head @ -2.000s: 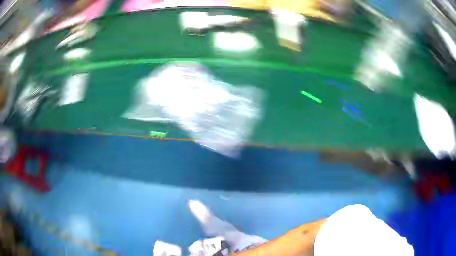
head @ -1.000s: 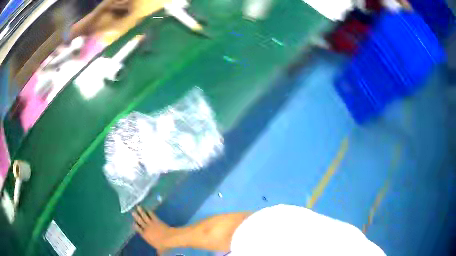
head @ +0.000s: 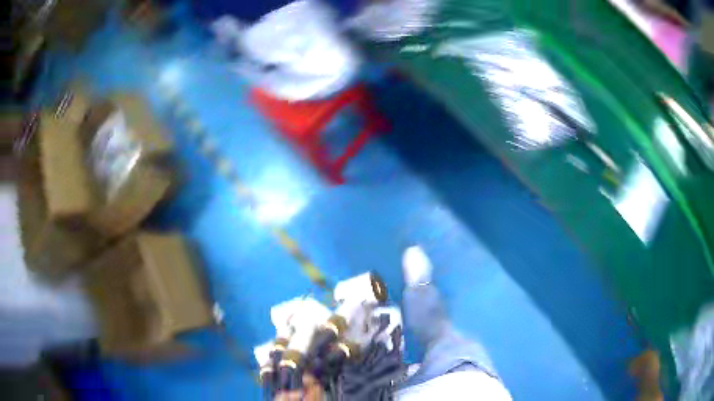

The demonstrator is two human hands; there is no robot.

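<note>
A bunch of white tubular corded appliances (head: 304, 319) with gold-brown rings and dark cords is at the bottom centre. The fingers of my left hand (head: 310, 388) show at its lower edge, closed around it; the rest of the hand is cut off or hidden. A small blurred skin-coloured patch at the lower right, by the green bench edge, looks like my right hand (head: 647, 373); its finger pose cannot be told.
Open brown cartons (head: 66, 168) stand at the left, one with clear plastic inside. A red stool (head: 344, 129) is ahead, a blurred white shape above it. The green bench (head: 501, 117) curves along the right with plastic bags (head: 536, 102) and papers on it.
The view has swung left from the blue totes to the cartons and red stool. The appliance bunch is visible again at the bottom. The hand seen lower left is now probably at lower right.
</note>
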